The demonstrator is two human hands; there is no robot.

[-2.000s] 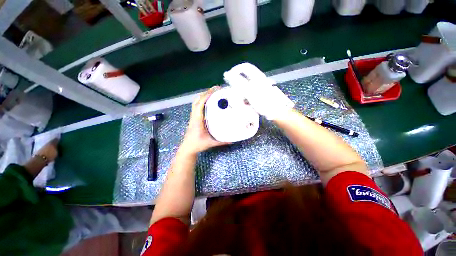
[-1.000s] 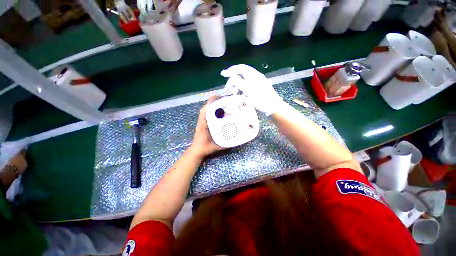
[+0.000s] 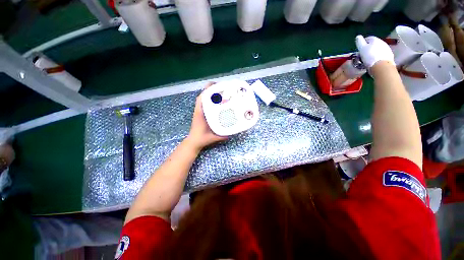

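A white housing [image 3: 233, 107] is held over the left-middle of the bubble wrap mat [image 3: 168, 137], its end panel facing me. The panel has a dark round hole, smaller round spots and a dotted grille. My bare left hand [image 3: 201, 124] grips the housing from its left side. My right hand [image 3: 375, 51], in a white glove, is beyond the red parts tray [image 3: 338, 91], beside the silver cap of the bottle [image 3: 346, 73]. Its thumb points out to the left. Whether it touches the bottle or holds anything cannot be told.
A hammer [image 3: 127, 147] lies on the mat's left. A brush or scraper [image 3: 297, 112] and a small pale offcut [image 3: 303, 95] lie on its right. Open-ended shells [image 3: 425, 73] with brown straps stand right of the tray. White housings [image 3: 195, 20] line the far conveyor. A person's hand [image 3: 6, 155] shows far left.
My right hand has left the housing and moved right, past the tray. The brush and its black handle are now uncovered on the mat. My left hand still holds the housing.
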